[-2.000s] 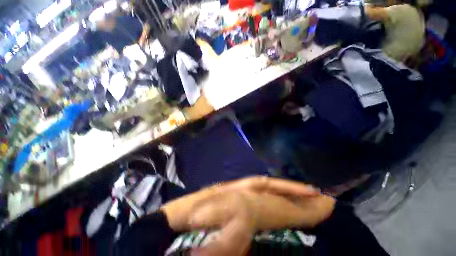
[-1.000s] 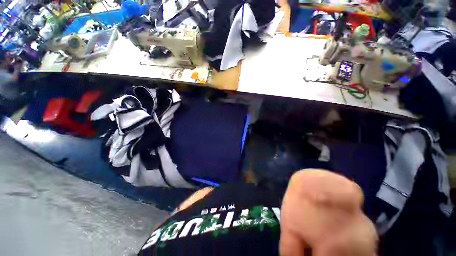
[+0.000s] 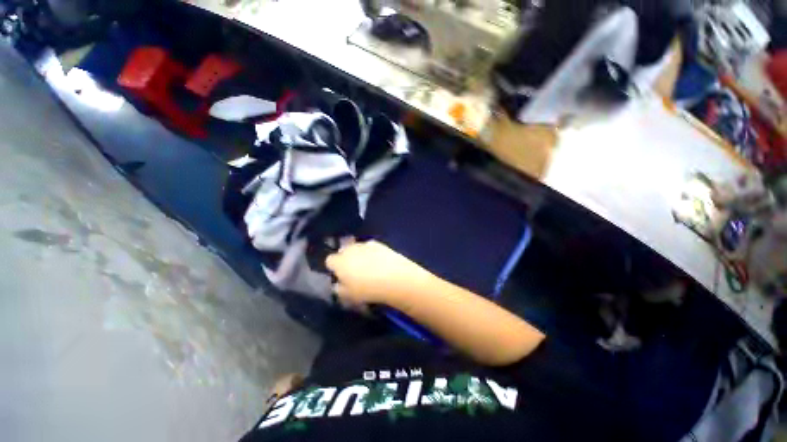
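Observation:
A bundle of black and white garment pieces (image 3: 302, 173) lies heaped beside navy cloth (image 3: 449, 216), below the table edge on my left. My right hand (image 3: 349, 269) reaches across my body from the right. Its fingers are curled on the dark lower edge of the bundle and grip cloth there; the fingertips are partly hidden. Of my left arm only a small patch of skin shows at the lower left, beside my black printed shirt; my left hand is not visible.
A red plastic stool (image 3: 155, 78) stands at the upper left over grey floor. The white table edge (image 3: 595, 173) runs diagonally above, with a sewing machine (image 3: 457, 34) and black-and-white cloth (image 3: 587, 69). Scissors (image 3: 736, 274) and a phone (image 3: 733, 231) lie at the right.
The view has turned to the left and down. My right hand, earlier raised near my chest, has moved left and taken hold of the bundle.

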